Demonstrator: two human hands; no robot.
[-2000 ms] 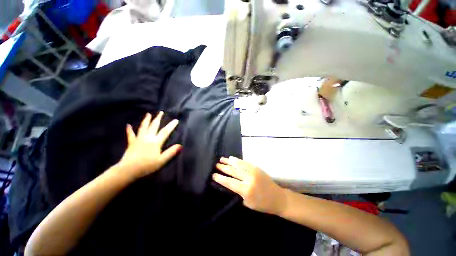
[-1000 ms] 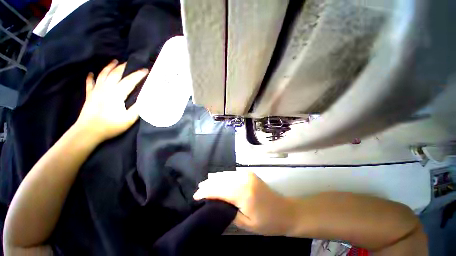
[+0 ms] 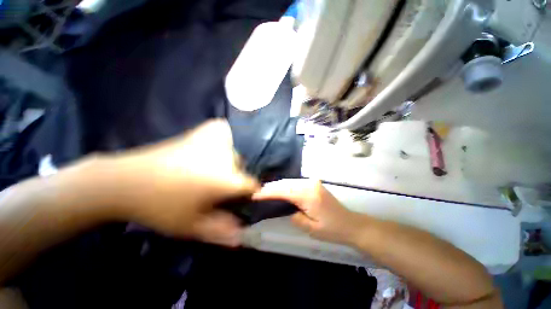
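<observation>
The black garment piece (image 3: 151, 78) spreads over the left of the table and hangs over its front edge. A flatter dark strip (image 3: 266, 136) runs up to the needle area under the off-white sewing machine head (image 3: 338, 48). My left hand (image 3: 187, 181), blurred, grips the cloth in front of the needle. My right hand (image 3: 317, 211) pinches the cloth's edge beside it, just in front of the machine. The fingers of both hands almost touch. The presser foot and needle (image 3: 320, 114) are too blurred to tell apart.
A white oval plate (image 3: 257, 66) stands over the cloth, left of the needle. A pink-red tool (image 3: 435, 152) lies on the white machine table (image 3: 423, 220), right of the needle. A grey round knob (image 3: 482, 73) projects from the machine. Red and pale items show under the table.
My left hand has moved from flat on the cloth at left to beside my right hand, now gripping cloth. My right hand has moved slightly right and up. The camera view has shifted.
</observation>
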